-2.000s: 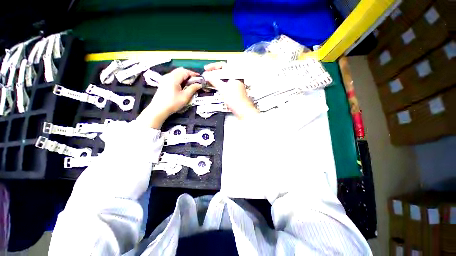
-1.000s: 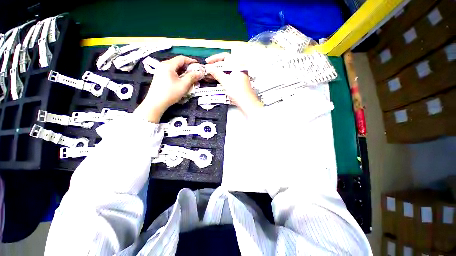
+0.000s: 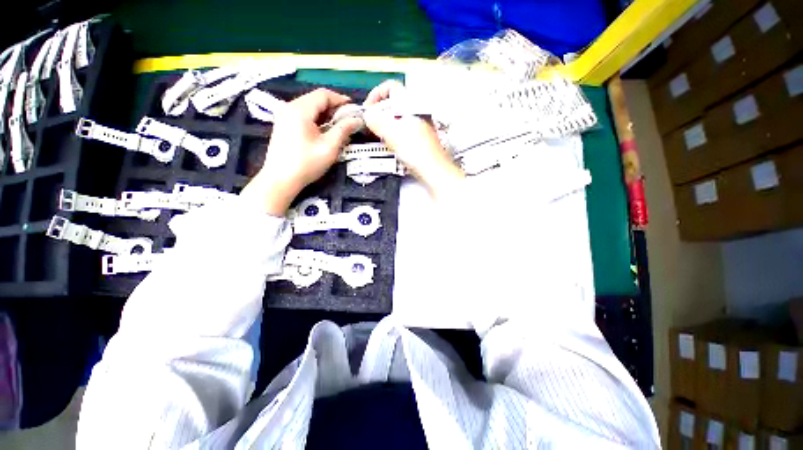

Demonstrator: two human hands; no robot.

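Note:
My left hand [image 3: 304, 145] and my right hand [image 3: 407, 134] meet above the upper right of the foam tray [image 3: 352, 299]. Their fingertips hold a small pale watch head [image 3: 349, 112] between them. A white strap piece [image 3: 403, 105] runs from the right fingertips toward the white sheet [image 3: 489, 255]; its join to the head is too blurred to tell. Half-fitted watches [image 3: 357, 220] lie in the tray below my hands and at its left. Finished watches [image 3: 224, 92] lie looped in the top row.
A neighbouring black tray [image 3: 57, 264] at the left holds slanted white straps [image 3: 70, 75]. Dotted strap bundles [image 3: 555, 105] and a clear plastic bag [image 3: 467, 53] lie at the sheet's far right. A yellow post [image 3: 629, 44] stands beyond. Labelled cartons [image 3: 704, 189] are stacked at right.
Both hands stay together at the watch head, with small finger movements. The view has shifted, so the trays appear higher in the picture. The watches in the tray look unchanged.

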